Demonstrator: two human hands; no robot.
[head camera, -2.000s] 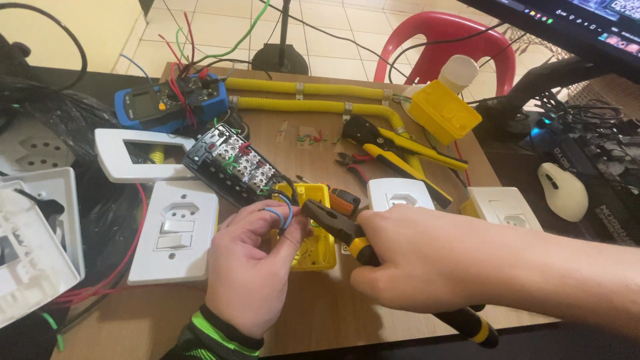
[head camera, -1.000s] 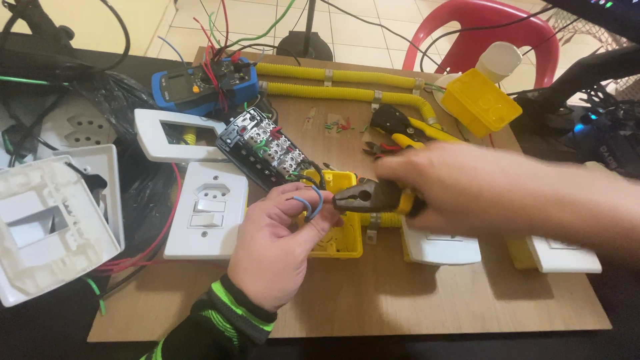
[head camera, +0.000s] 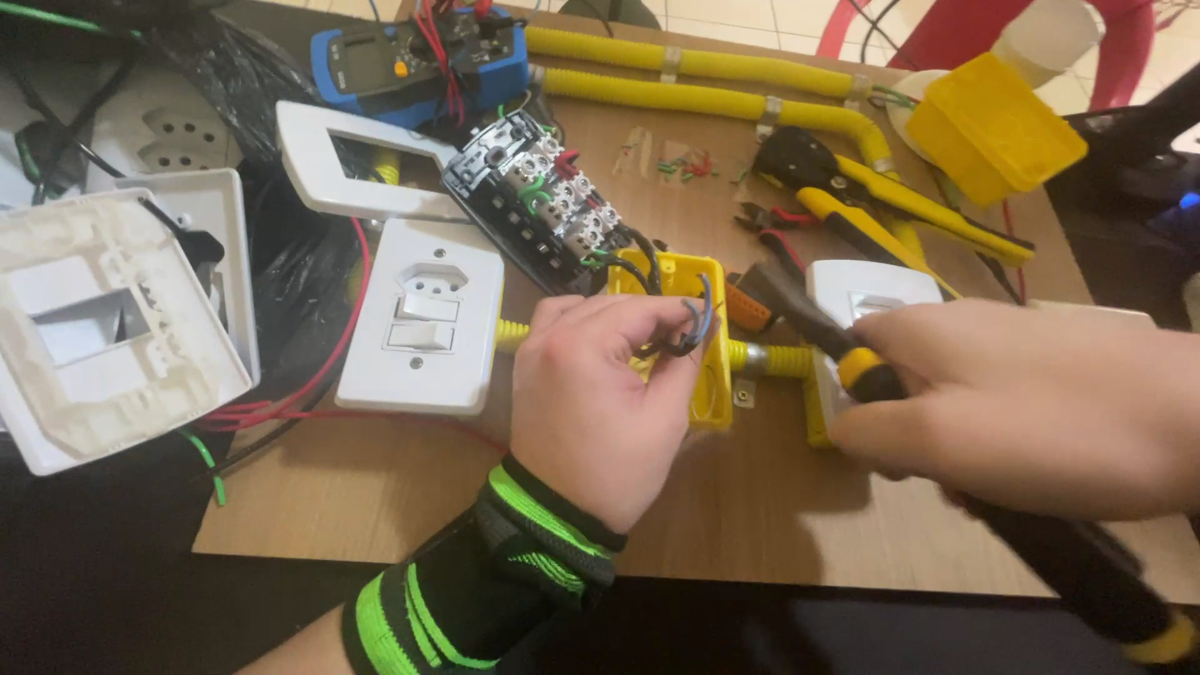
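My left hand (head camera: 609, 394), with a black and green wrist brace below it, pinches blue and dark electrical wires (head camera: 698, 323) over a yellow electrical box (head camera: 714, 394). To the right, my right hand (head camera: 1012, 412) grips pliers with black and yellow handles (head camera: 877, 375); their blurred jaws point up-left, apart from the wires. Black wires run from the box to a module with screw terminals (head camera: 562, 202), which lies tilted above it. A white switch and socket plate (head camera: 422, 319) lies left of my left hand. Another white plate (head camera: 867, 281) is partly hidden behind my right hand.
Yellow corrugated conduit (head camera: 694, 91) is clamped across the wooden board (head camera: 375, 525). A blue multimeter (head camera: 422, 66) sits at the back. Wire strippers (head camera: 844, 183) and red-handled cutters (head camera: 773, 220) lie right of centre. White covers (head camera: 122, 328) and red wires (head camera: 300, 394) are at the left.
The pliers in my right hand were at the wires in my left hand; they have moved away to the right. My left hand still pinches the wires. The view is somewhat closer.
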